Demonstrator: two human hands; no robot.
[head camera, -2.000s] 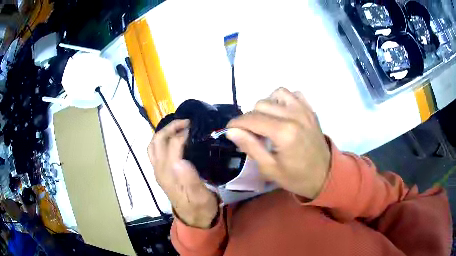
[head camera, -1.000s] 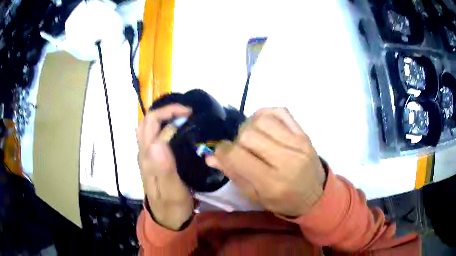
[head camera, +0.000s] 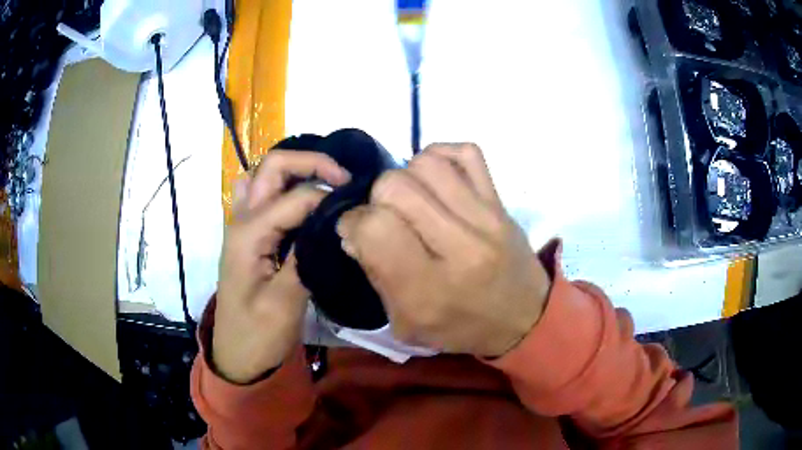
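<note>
A round black camera housing (head camera: 339, 277) is held between my hands at the bench's front edge, with a smaller black rounded part (head camera: 359, 151) at its top. My left hand (head camera: 277, 255) grips the housing's left side, fingers curled over its upper rim. My right hand (head camera: 444, 250) is on its right side, fingers bent down at the opening and hiding it. The thin wires inside are hidden. A dark lead with a blue and yellow end (head camera: 411, 33) runs up from behind the unit. Something white shows under the housing.
A clear blister tray (head camera: 673, 158) with black modules (head camera: 728, 189) is at right. Amber tape (head camera: 264, 79) crosses the mat left of the unit. A white housing (head camera: 132, 39) with a black cable (head camera: 170, 167) stands at upper left, by a tan cardboard sheet (head camera: 83, 202).
The view has shifted. My right fingers have moved from pinching thin coloured wires at the opening to bending in over it, and the wires are now hidden. My left hand still holds the housing.
</note>
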